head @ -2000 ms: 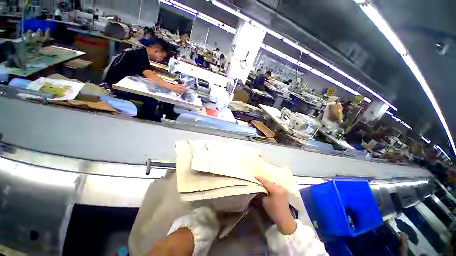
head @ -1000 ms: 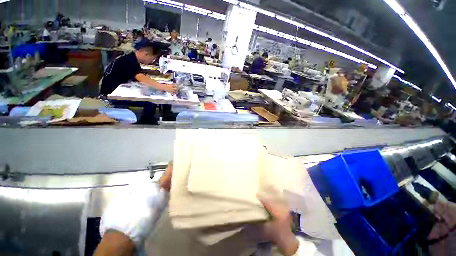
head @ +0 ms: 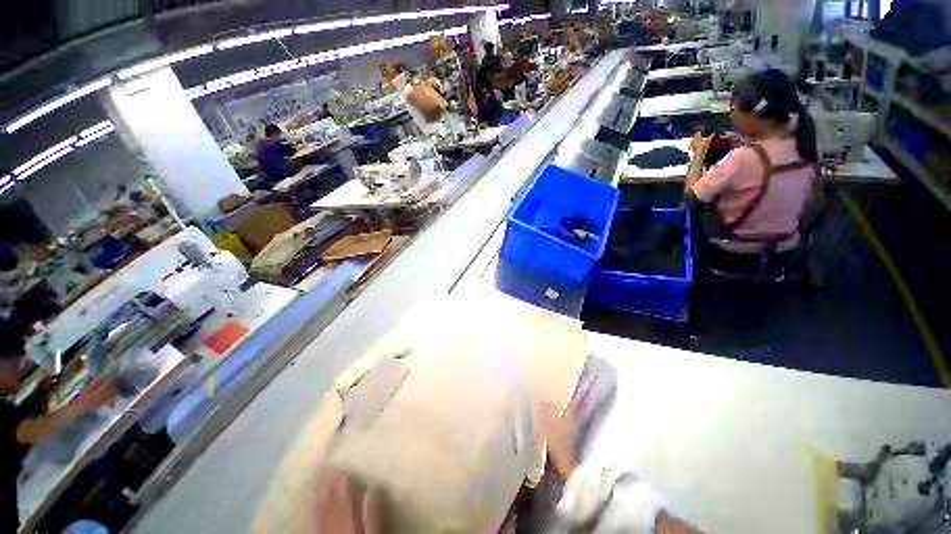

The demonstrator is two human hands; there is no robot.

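Note:
A stack of beige panels (head: 448, 407) lies in front of me over the pale table and the edge of the long central strip. My left hand (head: 349, 506) is blurred at the bottom edge, against the near left part of the stack; its fingers' hold is unclear. My right hand (head: 560, 440) grips the right edge of the panels, with a white sleeve cover behind it. Layered edges show beside my right hand.
Two blue bins (head: 563, 214) with dark pieces stand beyond the stack. A pale table (head: 730, 417) extends right, with machine parts at its corner. A seated person in pink (head: 766, 188) works beyond the bins. The long central strip (head: 417, 302) runs away diagonally. Another person's arm shows left.
My view has turned right, towards the bins and the seated person. The panels now lie broad and flat instead of as a raised folded stack. My left hand has moved to their near side.

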